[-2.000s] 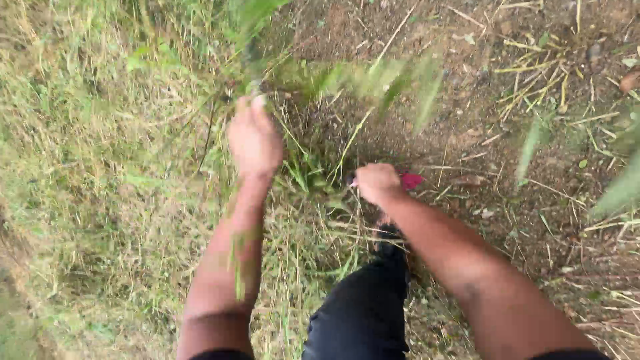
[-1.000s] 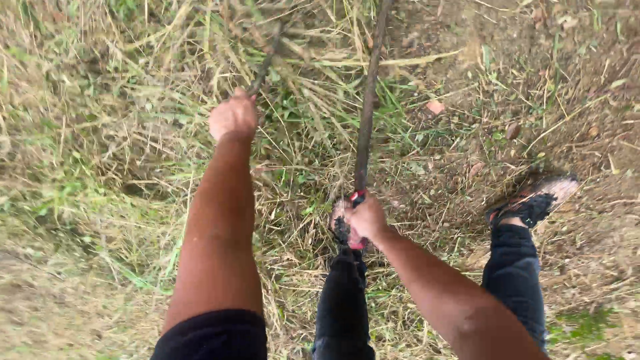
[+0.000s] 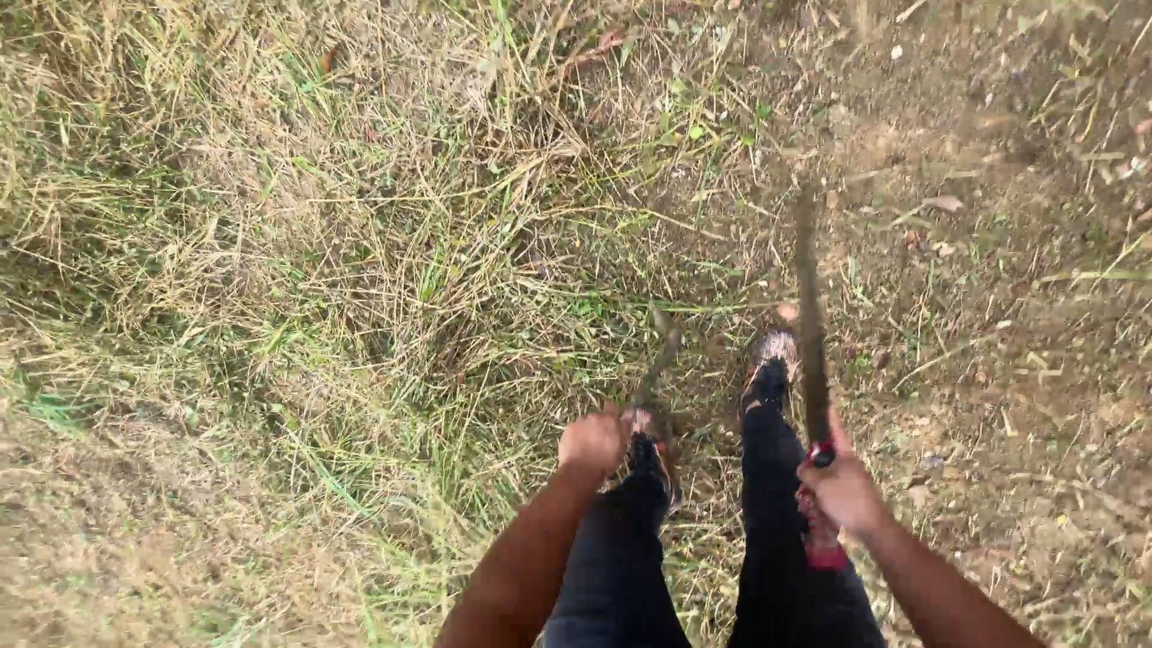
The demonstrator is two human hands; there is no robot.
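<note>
My right hand [image 3: 844, 490] is closed on the red handle of a long dark blade, which looks like a machete [image 3: 812, 333]; the blade points away from me over the bare soil. My left hand [image 3: 596, 441] grips the near end of a thin, crooked stick [image 3: 661, 360], held just above my left shoe. The stick's far end is blurred against the grass. Both hands hang in front of my dark trousers, one on each side.
Both my shoes, the left [image 3: 650, 432] and the right [image 3: 772, 360], stand on the ground. Cut and matted grass [image 3: 405, 297] spreads ahead and left. Brown soil [image 3: 981, 387] with straw bits and small stones lies to the right.
The blade pointed ahead beside the stick one second ago; now my hands are farther apart, with the blade to the right of my right shoe. My feet stand closer together. The view has shifted.
</note>
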